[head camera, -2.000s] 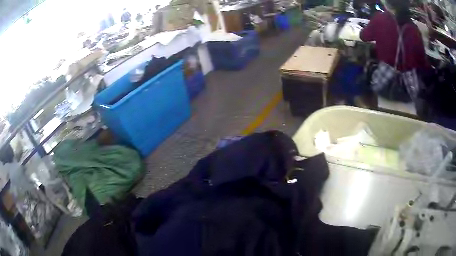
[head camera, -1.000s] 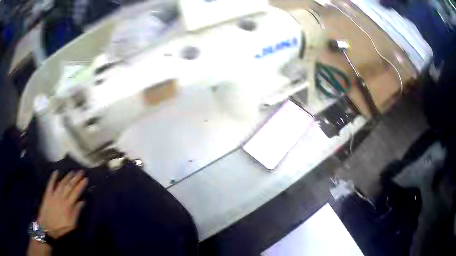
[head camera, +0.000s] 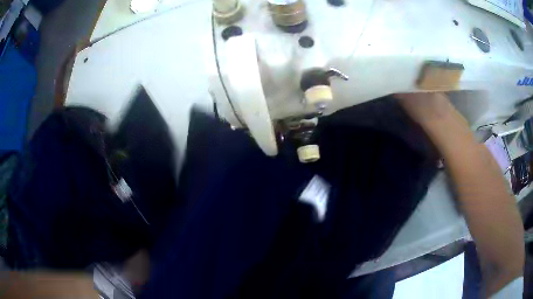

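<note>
A dark navy to black garment piece spreads over the white sewing table and under the off-white machine head. A white label lies on the cloth at centre, below cream knobs. A smaller pale tag with a thread is on the cloth at left. My left hand is blurred at the lower left against the cloth, and its fingers cannot be made out. My right hand reaches over the cloth at the machine arm; its fingers are hidden.
A thick off-white guard stands at the head's left end. A brown block is stuck to the arm. A blue object shows at the far left. A white sheet-like surface is at the lower right, below the table edge.
The view has moved in close over the machine's left end. My left hand, earlier spread flat on the cloth, is now at the lower left. My right arm has come into view.
</note>
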